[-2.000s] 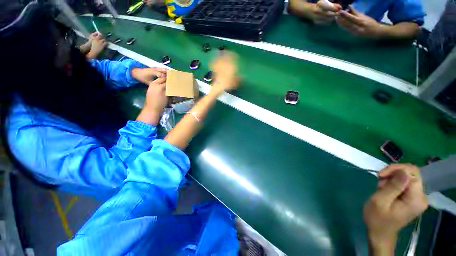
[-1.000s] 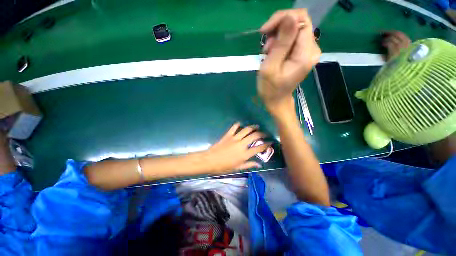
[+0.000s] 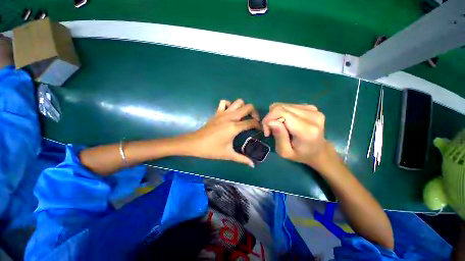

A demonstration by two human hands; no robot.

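A smartwatch unit [image 3: 256, 150] with a black face and a light metal rim lies on the green bench top near its front edge. My left hand [image 3: 228, 133] is around its left side, with the fingers above and the thumb below, holding it. My right hand [image 3: 295, 130] is at the unit's upper right, with thumb and forefinger pinched together. A thin pick between those fingers is hard to make out; its tip seems to be at the unit's upper edge.
Slim tweezers [image 3: 377, 135] and a black smartphone [image 3: 415, 128] lie at right, beside a green fan [image 3: 454, 168]. A cardboard box [image 3: 45, 48] and clear plastic bag [image 3: 48, 103] are at left. Beyond the white rail [image 3: 204, 46], watch units [image 3: 257, 6] are on the belt. A grey post [image 3: 408, 41] slants at upper right.
My right hand has come down from over the belt to the unit on the bench. My left hand is now around the unit's side instead of over it. The view has shifted.
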